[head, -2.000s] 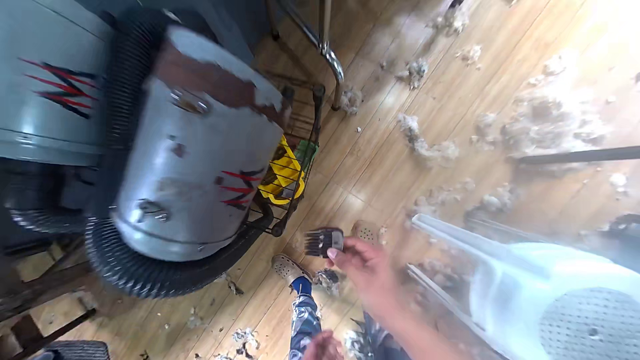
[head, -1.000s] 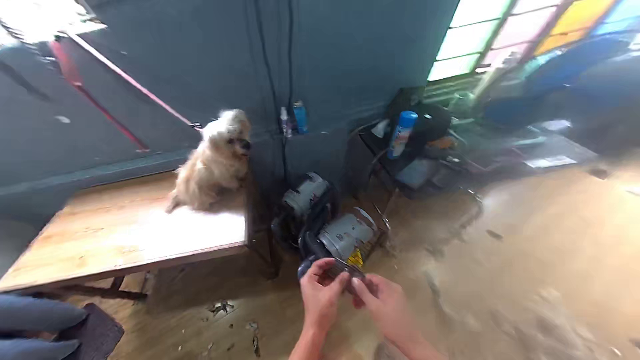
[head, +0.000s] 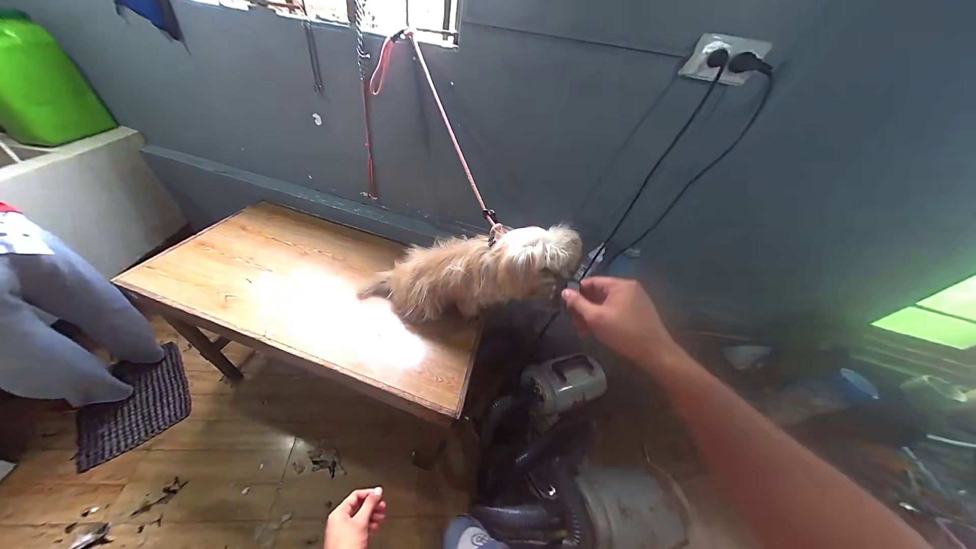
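Observation:
A tan, shaggy dog [head: 457, 278] with a whitish head is at the right end of a wooden table [head: 305, 305], its head over the edge. A pink leash [head: 450, 130] runs from its neck up to the window bars. My right hand [head: 618, 316] reaches out beside the dog's muzzle, thumb and fingers pinched on a small greyish thing, too indistinct to name. Whether it touches the dog cannot be told. Low in the view, in front of the table, my left hand [head: 356, 520] has its fingers curled together, with nothing visible in them.
Metal dryer units [head: 564, 381] with black ribbed hoses [head: 518, 522] stand right of the table. Two black cords hang from a wall socket [head: 724, 59]. At left a person's legs [head: 69, 313] are by a woven mat [head: 133, 404]. Hair tufts [head: 324, 457] lie on the floor.
My hands, together one second ago, are apart, the right one out by the dog's head. The dog has leaned its head past the table edge. The view has swung from floor to table.

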